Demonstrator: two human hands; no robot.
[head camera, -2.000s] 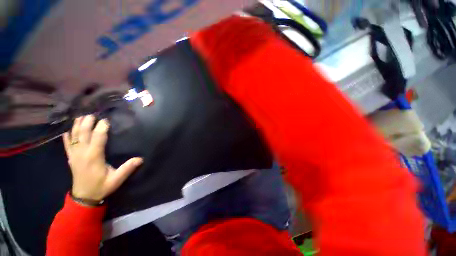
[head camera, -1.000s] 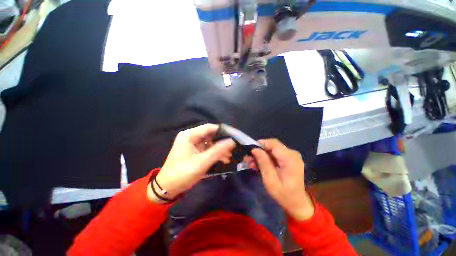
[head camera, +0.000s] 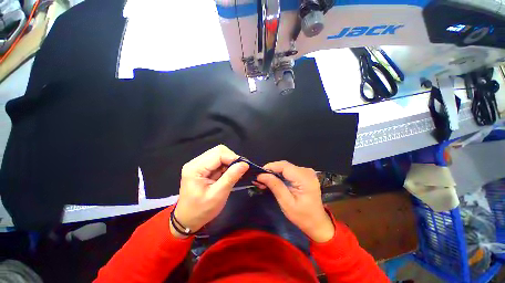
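A large matte-black cut panel (head camera: 183, 116) lies spread under the head of the white sewing machine (head camera: 360, 30). My left hand (head camera: 207, 185) and my right hand (head camera: 296, 193) meet in front of the panel's near edge. Each pinches one end of a small folded black strip (head camera: 253, 166) between thumb and fingers. The strip is a thin dark band between the fingertips; most of it is hidden by them. The presser foot (head camera: 253, 84) is beyond the hands, over the panel.
Black-handled shears (head camera: 376, 80) lie right of the needle, with thin snips beside them. Black bands (head camera: 441, 113) hang at the table's right edge. A blue crate (head camera: 440, 235) with a beige piece on it stands below right. A ruler strip runs along the table's front edge.
The strip's pale face, visible a second ago, is folded out of sight and only black shows. My hands are slightly lower and still together. Earlier my left hand was flat on the panel.
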